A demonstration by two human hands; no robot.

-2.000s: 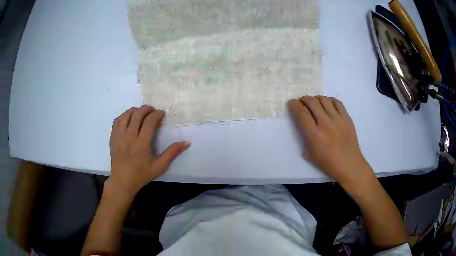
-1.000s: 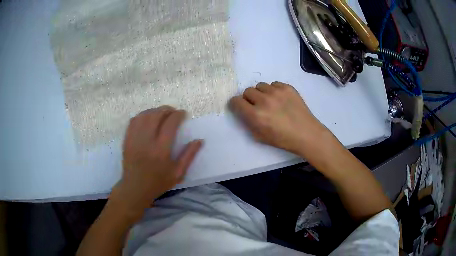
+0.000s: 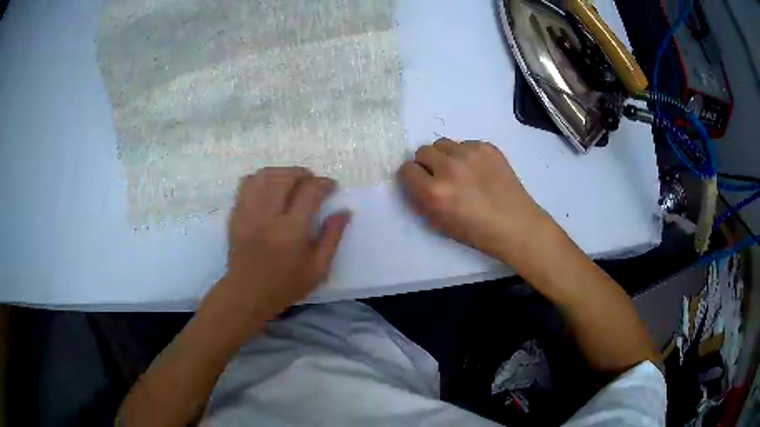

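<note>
A cream, loosely woven fabric panel point(image 3: 258, 100) lies flat on the white table, its far part cut off by the top of the picture. Its near edge is frayed. My left hand point(image 3: 283, 221), a little blurred, rests on the near edge right of its middle, thumb apart from the fingers. My right hand point(image 3: 462, 188) is at the panel's near right corner, its fingers curled. Its fingertips are blurred and partly hidden, so I cannot tell whether they pinch the cloth.
A steam iron point(image 3: 554, 71) with a wooden handle point(image 3: 612, 48) lies on a black rest point(image 3: 531, 108) at the upper right. Blue hoses and cords point(image 3: 685, 142) run behind it. A red-and-black box point(image 3: 704, 83) stands beyond. The white table's point(image 3: 417, 279) near edge curves before my body.
From two seconds ago, the view has turned to the right and my hands have come closer together. Over the last second, my left hand has shifted slightly along the near edge.
</note>
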